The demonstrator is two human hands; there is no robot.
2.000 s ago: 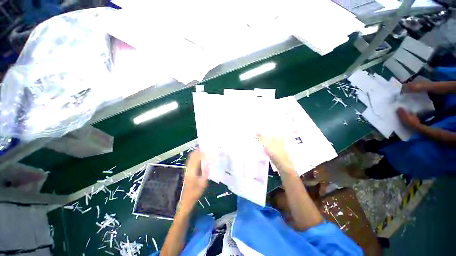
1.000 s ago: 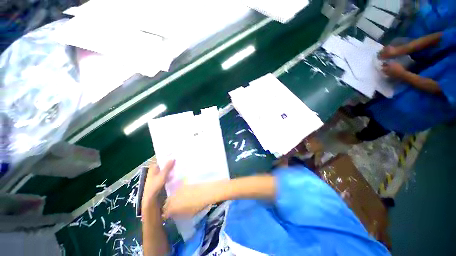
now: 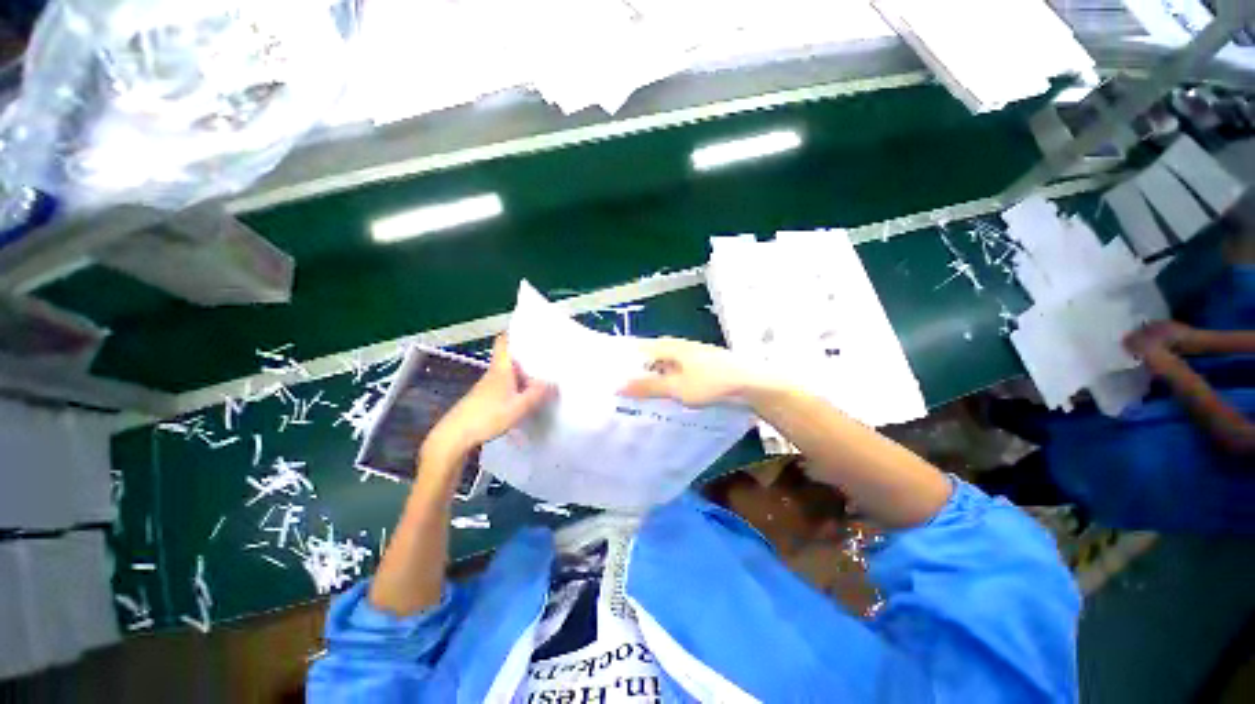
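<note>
A white box blank (image 3: 606,433) is held up in front of my chest, curved, with its far left corner raised. My left hand (image 3: 498,402) grips its left side, thumb on top. My right hand (image 3: 688,374) holds its far right part, fingers on the face; some fingertips are hidden. A stack of blanks (image 3: 812,323) with a small dark square lies on the green bench at the right. A box with dark insert (image 3: 424,413) lies tilted behind my left hand, partly covered by it.
Release liner strips (image 3: 330,557) are scattered over the green bench (image 3: 207,495). Above are a white shelf with card sheets (image 3: 482,55) and a clear plastic bag (image 3: 179,96). Stacked boxes (image 3: 55,536) stand at far left. Another person's hands (image 3: 1156,344) touch white card at the right.
The blank has turned from upright and flat to sideways and bent. My right hand has moved from its near end to its far right part. The camera view has shifted.
</note>
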